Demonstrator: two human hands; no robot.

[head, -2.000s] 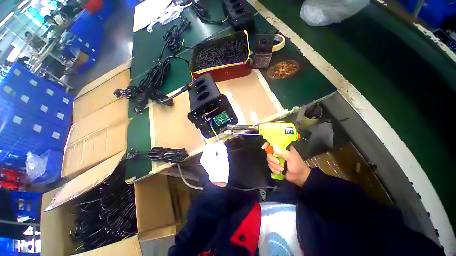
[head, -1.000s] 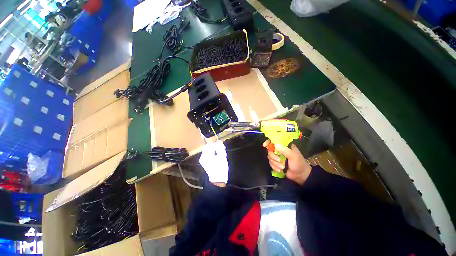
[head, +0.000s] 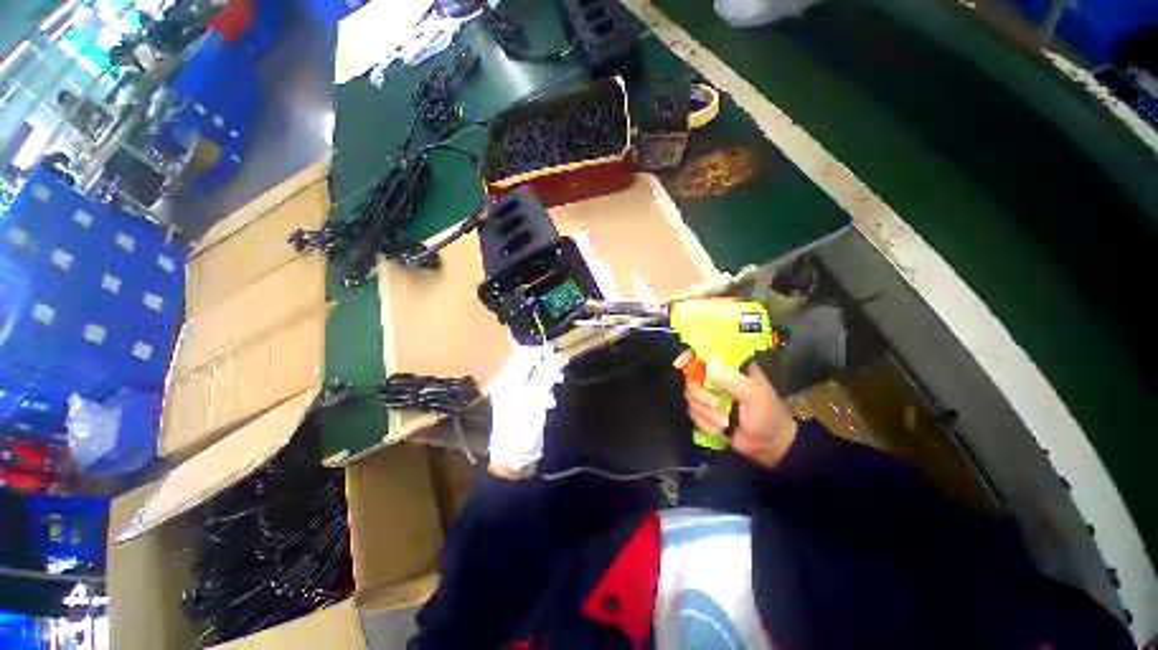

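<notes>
A black socket housing lies on the tan cardboard pad, its open end towards me. A small green circuit board shows in that end, with thin yellow lead wires beside it. My bare right hand grips the yellow-green soldering gun; its metal nose points left and reaches the housing's open end near the board. My gloved left hand is just below the open end, fingers up by the wires. Whether its fingertips pinch a wire is too blurred to tell.
A red parts box of small black parts stands behind the pad. Black cords lie left, and a bundled cord at the bench edge. An open carton of cords is lower left. The green conveyor runs along the right.
My left hand has moved slightly left and up towards the open end. The soldering gun has shifted a little right and up. The plastic bag on the conveyor has moved away to the upper left.
</notes>
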